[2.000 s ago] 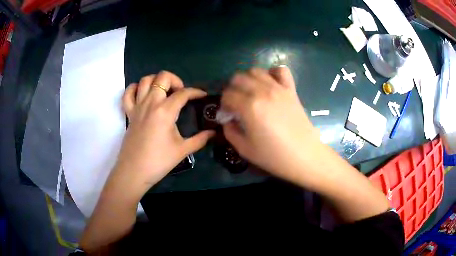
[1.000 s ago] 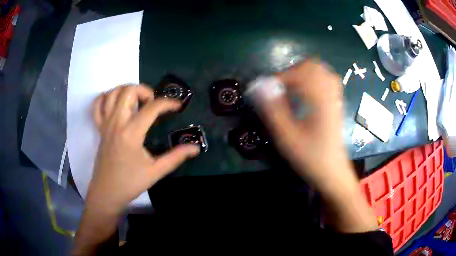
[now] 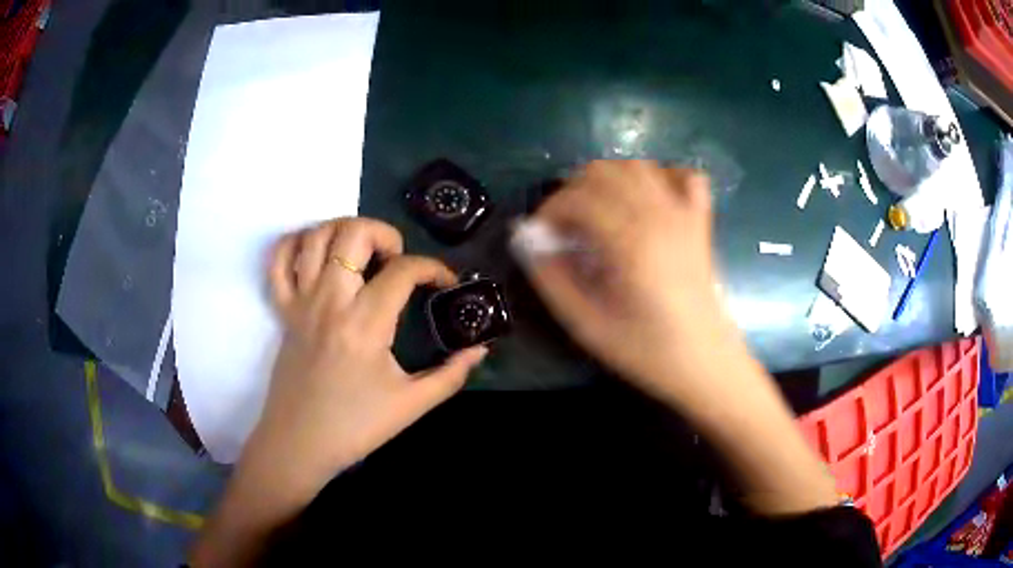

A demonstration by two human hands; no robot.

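Several dark square watch heads lie on the green mat, backs with round sensor rings facing up. My left hand (image 3: 353,322) has thumb and index finger at opposite edges of the lower watch head (image 3: 469,314), which lies flat. Another watch head (image 3: 448,200) lies untouched just above it. My right hand (image 3: 635,261) is blurred and pinches a small white wipe (image 3: 538,237) to the right of these two. Dark shapes partly show under and beside my right hand, but it covers most of them.
A long white sheet (image 3: 272,166) lies at left over a clear film sheet (image 3: 122,244). At right are a pump bottle (image 3: 905,150), white scraps, a white pad (image 3: 855,277), a blue stick (image 3: 916,275) and a red grid tray (image 3: 905,433) by the bench edge.
My left hand has closed in on the lower left watch head. My right hand has moved slightly left with the wipe. The whole view has shifted, so the bench things appear further right.
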